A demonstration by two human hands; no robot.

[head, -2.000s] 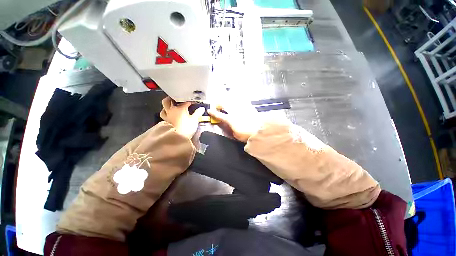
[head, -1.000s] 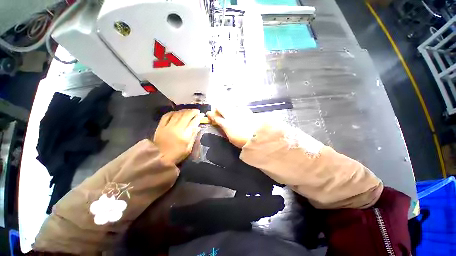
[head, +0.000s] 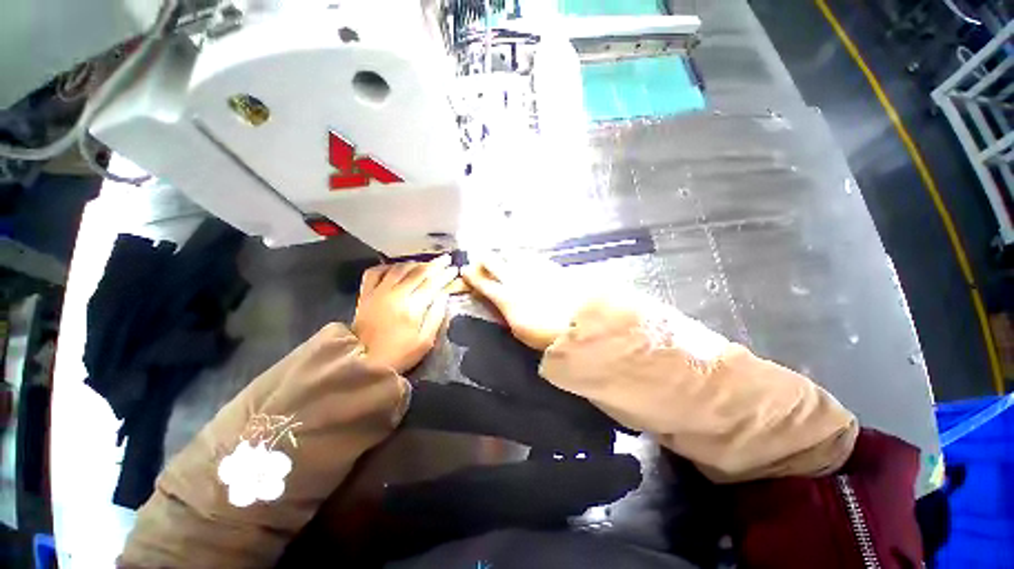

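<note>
A narrow black strap with a pale line (head: pixel 606 248) lies flat on the metal top, running right from under the machine head (head: pixel 334 133). My left hand (head: pixel 403 308) lies palm down at the needle area, fingertips on black fabric there. My right hand (head: pixel 517 291) is beside it, fingertips at the same fabric just below the head; the two hands almost touch. The fabric under the fingertips is mostly hidden, so the grip cannot be made out. Wide black fabric strips (head: pixel 523 483) lie between my forearms, near the table's front.
A black cloth pile (head: pixel 156 333) lies on the left of the metal-topped table (head: pixel 767 245). Teal panels (head: pixel 643 87) are at the back right. A blue crate (head: pixel 978 478) stands beside the table at the lower right. A white metal frame (head: pixel 984 145) stands across the aisle.
Since two seconds ago my left hand has flattened, turning from a bent position at the needle to palm down. The yellow piece between the hands is now covered. The view has shifted slightly.
</note>
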